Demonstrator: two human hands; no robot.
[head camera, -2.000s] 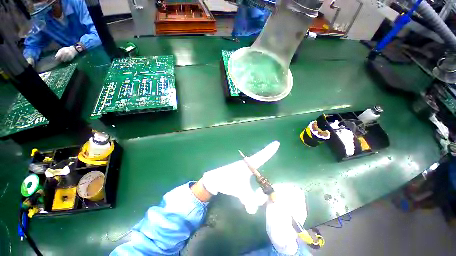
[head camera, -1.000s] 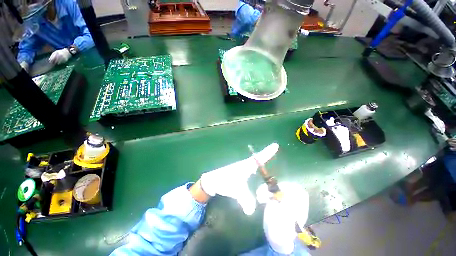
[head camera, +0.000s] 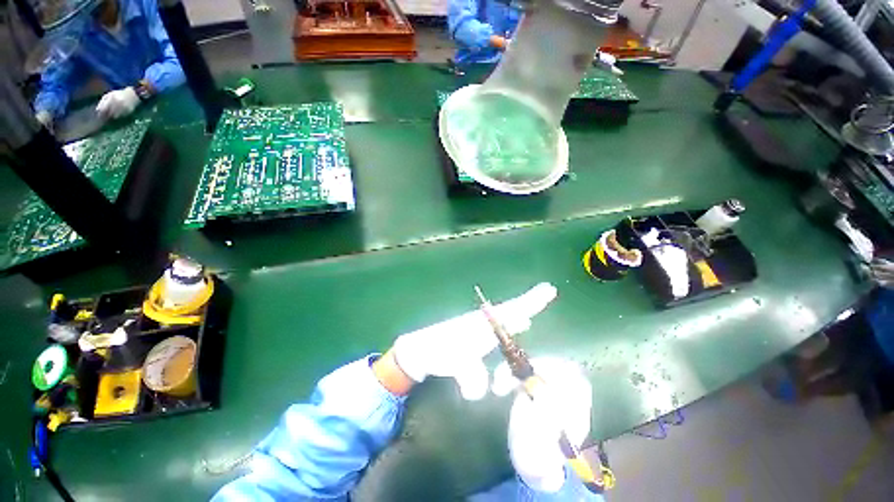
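Observation:
My right hand (head camera: 551, 422), in a white glove, is shut on a soldering iron (head camera: 510, 351). The iron's brown metal shaft points up and left, and a yellow-and-black part shows below the hand. My left hand (head camera: 453, 345), also white-gloved, is held out over the green mat, fingers extended and thumb apart. The shaft crosses in front of its fingers, and the tip shows just above them. Whether they touch is unclear. I see nothing held in the left hand.
Black compartment trays stand left (head camera: 208, 400) and right (head camera: 676, 296), the right one beside a yellow-and-black iron holder (head camera: 601, 263). Green circuit boards (head camera: 274, 162) lie across the bench. A clear fume hood (head camera: 505, 142) hangs over one. People in blue sit at far left (head camera: 147, 49) and back (head camera: 480, 29).
The iron's shaft tilted and blurred, then came back to a sharp view in front of my left fingers. My right hand shifted slightly left. A board behind the hood shows more clearly.

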